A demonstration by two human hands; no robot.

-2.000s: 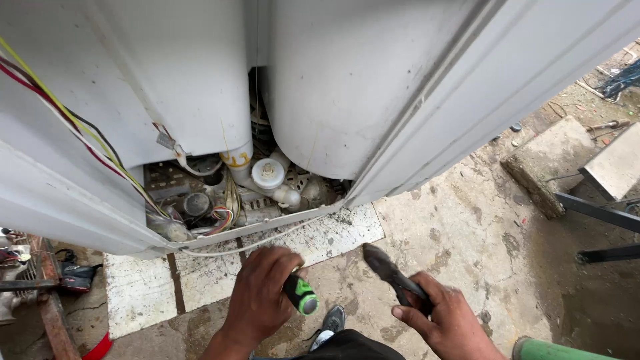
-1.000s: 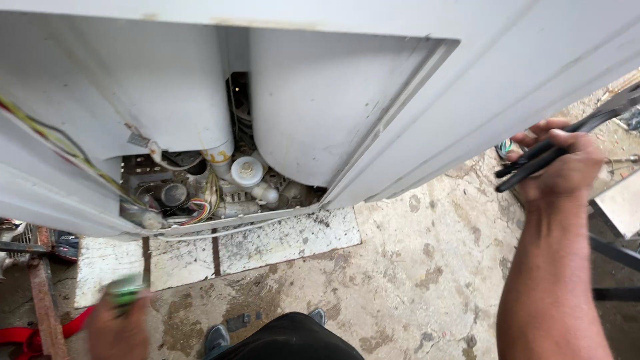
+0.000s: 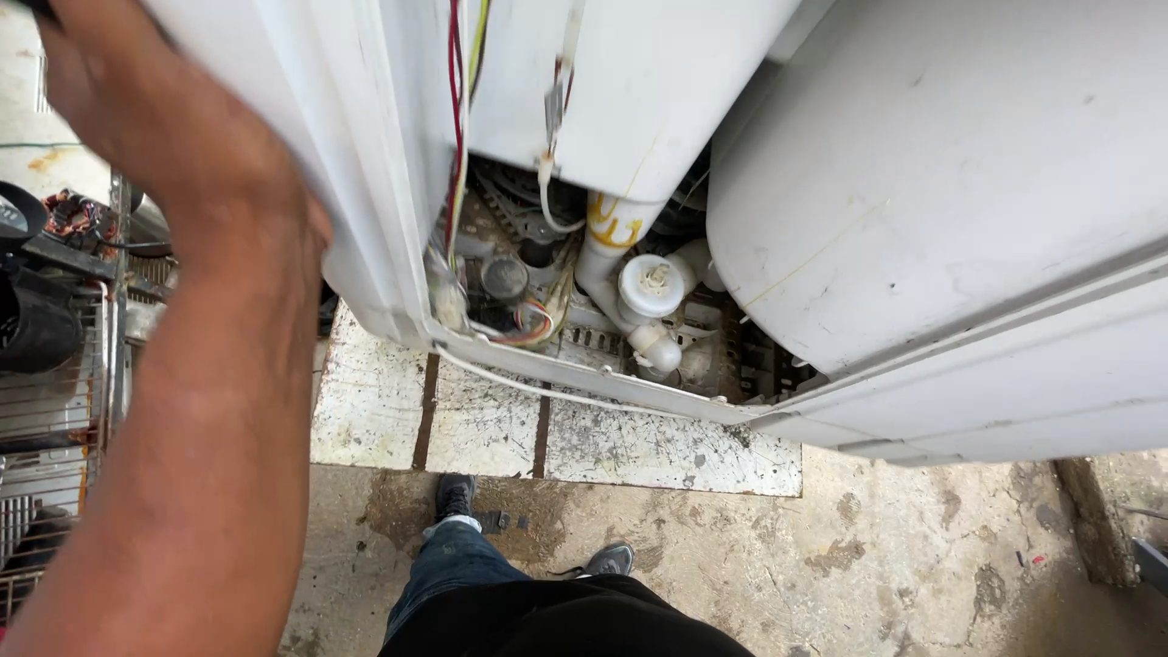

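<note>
My left hand is raised at the upper left, against the outer side of a white twin-tub washing machine's cabinet. Its fingers run up to the frame's edge, and a bit of something dark shows by them; what it holds cannot be told. My right hand is out of view. Through the open lower part of the cabinet show two white plastic tubs, a white round drain valve cap, a pipe with yellow sealant, and loose coloured wires down the left side.
The machine stands over a scratched white panel on the stained concrete floor. Metal racks with wire shelves and a black container are at the left. My shoes are below, and a rough block lies at the right.
My left hand has gone up from low at the left to the cabinet's side. My right hand, earlier holding dark-handled pliers, has left the view. The view has moved closer to the cabinet's opening.
</note>
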